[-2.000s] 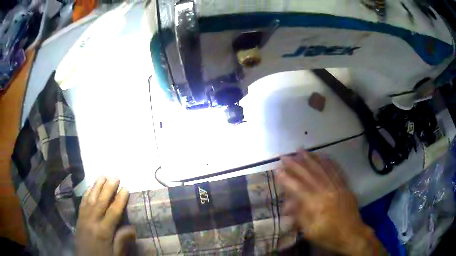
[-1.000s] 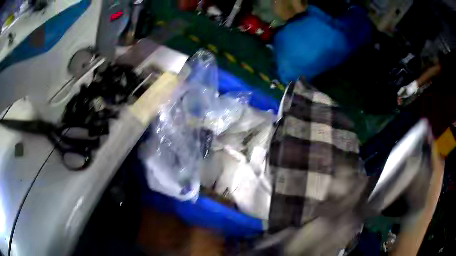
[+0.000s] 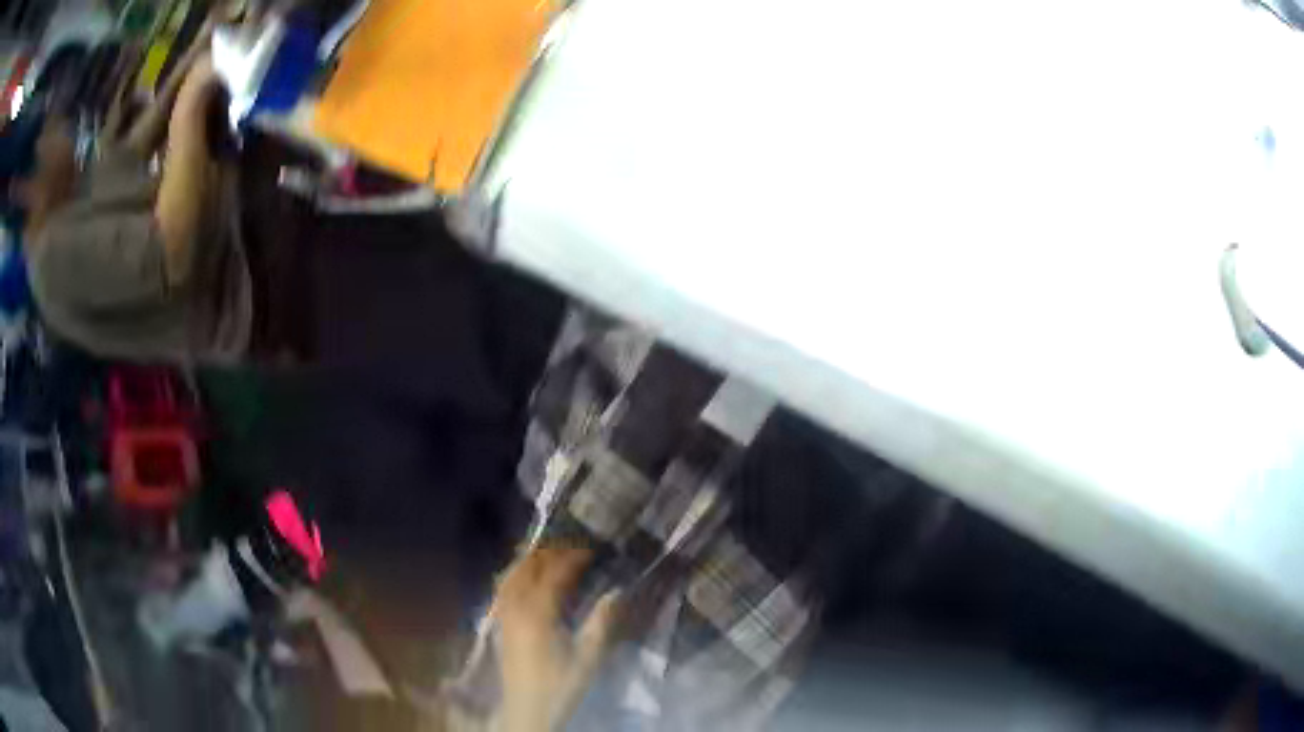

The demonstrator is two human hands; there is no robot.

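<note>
Plaid fabric (image 3: 608, 493) in grey, black and white lies or hangs below the white table's front edge, partly hidden under it and blurred. My left hand (image 3: 551, 629) is at the fabric's lower left side, with thumb and fingers somewhat apart and the fingertips against or over the cloth. Blur hides whether the fingers grip it. My right hand is out of the picture.
The white sewing table (image 3: 887, 215) is glaring bright, with its edge running down to the right. An orange-brown surface (image 3: 422, 86) adjoins it. A person in a brown top (image 3: 136, 265) is at upper left. Red crates (image 3: 150, 458) are at left.
The view has swung from the blue bin at the right to the table's left side. The machine, scissors and bin are out of view. My left hand now shows beside plaid fabric.
</note>
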